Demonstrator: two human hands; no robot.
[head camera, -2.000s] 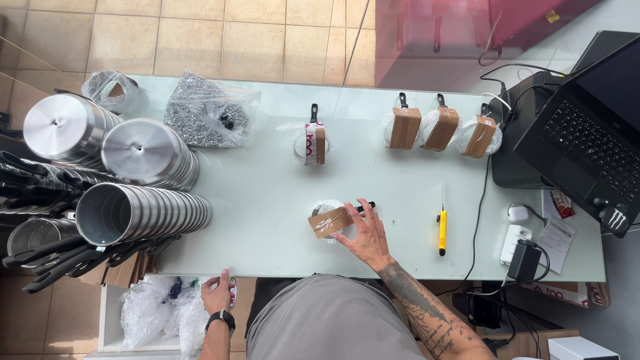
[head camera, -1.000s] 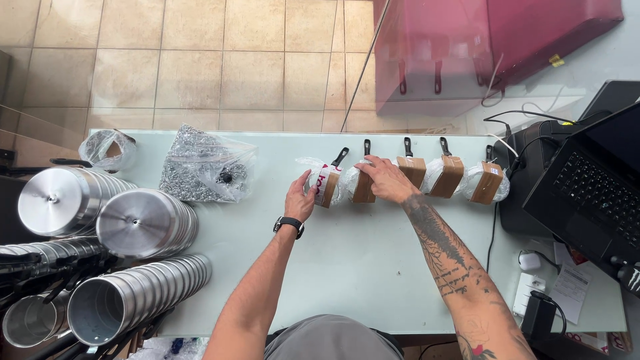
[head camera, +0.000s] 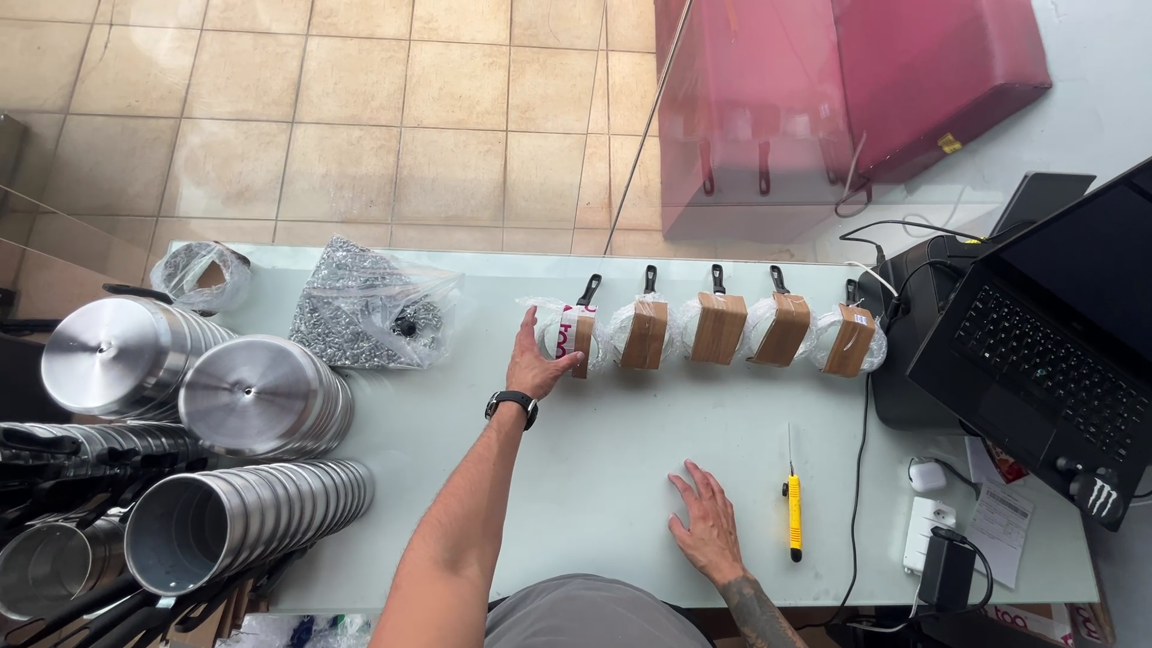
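Note:
Several small pans in clear plastic wrap, each with a brown cardboard piece and a black handle pointing away, stand in a row along the far side of the glass table. My left hand (head camera: 538, 362) rests around the leftmost wrapped pan (head camera: 567, 340), which also bears red and white printed tape; its thumb touches the cardboard. To the right are further wrapped pans (head camera: 644, 335), (head camera: 718, 329). My right hand (head camera: 706, 524), fingers apart and holding nothing, is low over the near side of the table, left of a yellow snap-off utility knife (head camera: 794, 517) with its blade out.
Stacked aluminium pots (head camera: 261, 396) and saucepans (head camera: 184, 531) with black handles crowd the left side. A plastic bag of small metal parts (head camera: 369, 306) and a tape roll (head camera: 202, 277) lie beyond. At right are a laptop (head camera: 1053, 360), cables, a power adapter (head camera: 947, 571) and papers.
My right hand has left the row of wrapped pans and come back toward me, now empty. My left hand remains at the leftmost pan. The utility knife shows again.

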